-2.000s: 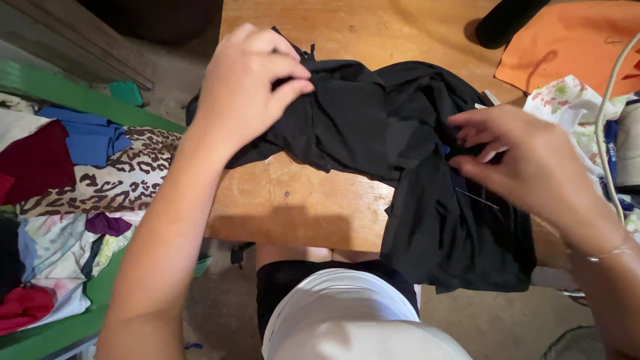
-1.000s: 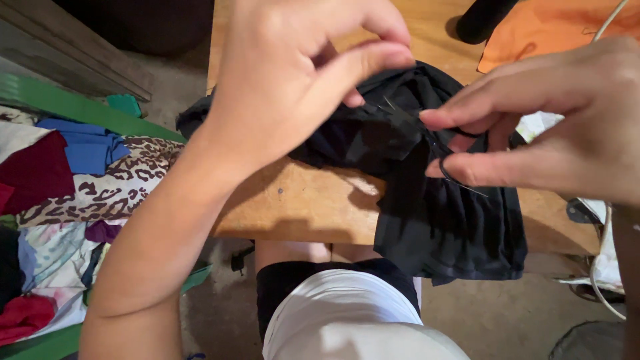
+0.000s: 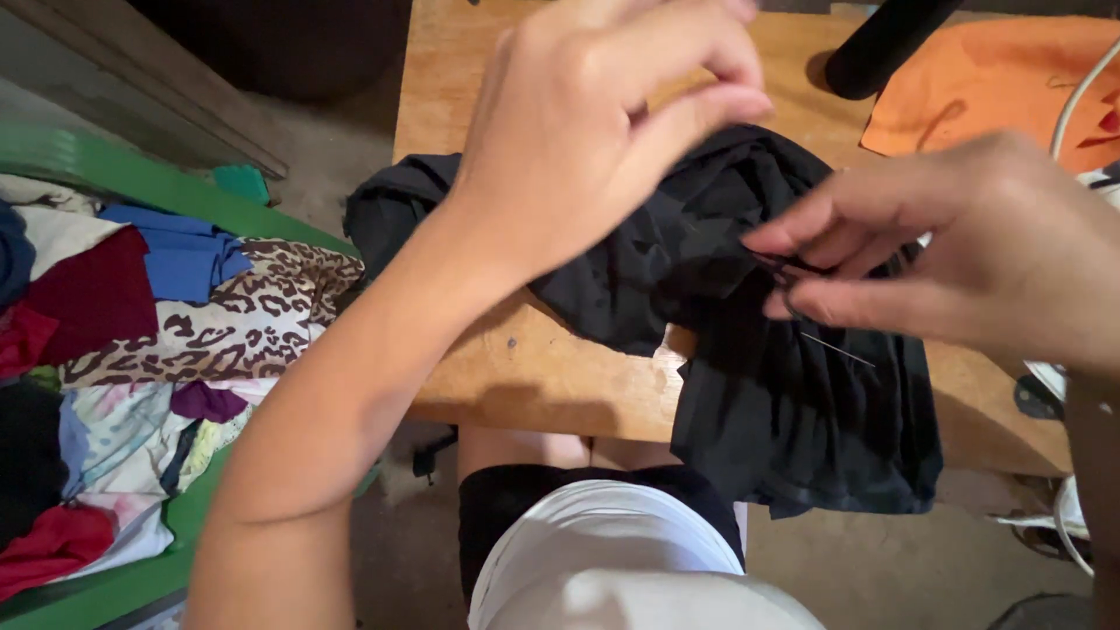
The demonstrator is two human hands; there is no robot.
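Note:
Black fabric lies bunched across a wooden table, its right part hanging over the near edge. Above the cloth, my right hand pinches a small dark tool, partly hidden by the fingers, that looks like thread snips. A thin needle or pin shows just below those fingertips, over the black fabric; whether it is held or stuck in the cloth I cannot tell. My left hand is raised over the far side of the fabric, thumb and forefinger close together. Whether a thread is between them cannot be made out.
Orange cloth and a black cylinder are at the table's far right. A pale cable runs down the right side. On the left, a green-framed holder contains mixed fabrics, including a leopard-print cloth.
Two seconds ago my left hand was on the black fabric; now it is raised above it. My right hand has lifted from the cloth, and the dark tool now shows in its fingers.

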